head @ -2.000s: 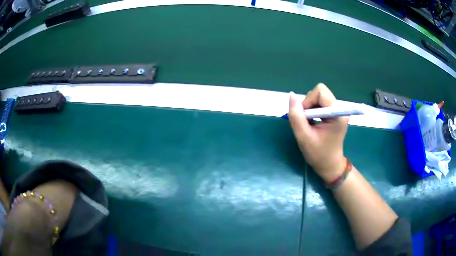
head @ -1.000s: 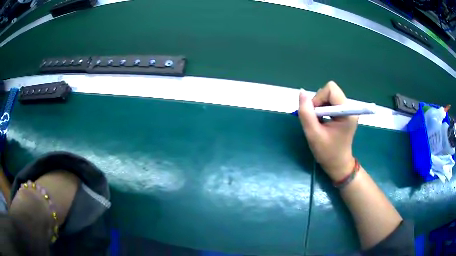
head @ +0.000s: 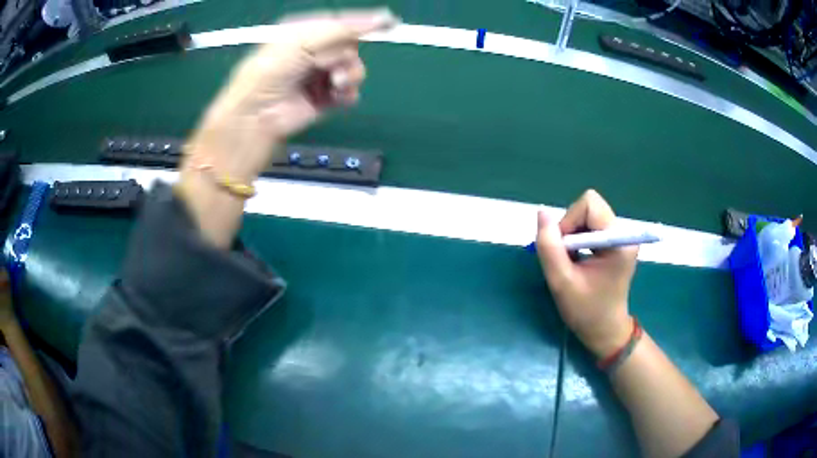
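Note:
My right hand (head: 587, 268) holds a white marker pen (head: 614, 239) with a blue tip, low over the white band at centre right. My left hand (head: 305, 76) is raised over the belt at upper left, index finger stretched out to the right, slightly blurred, with nothing seen in it. Behind its wrist a dark strip assembly (head: 363, 168) with a row of silver round screw heads lies along the white band. Another strip (head: 143, 150) lies in line with it at its left. My left wrist hides part of the row.
A shorter dark strip (head: 97, 196) lies on the white band (head: 448, 212) at left. Other strips lie at the far side (head: 649, 55) and upper left (head: 148, 40). A blue bin (head: 751, 286) with a bottle and tissue stands at right. Another person's arm (head: 31, 376) shows at lower left.
My left hand has risen from the lower left corner and reached forward over the belt. The strips on the belt have shifted rightward in view. My right hand still holds the pen.

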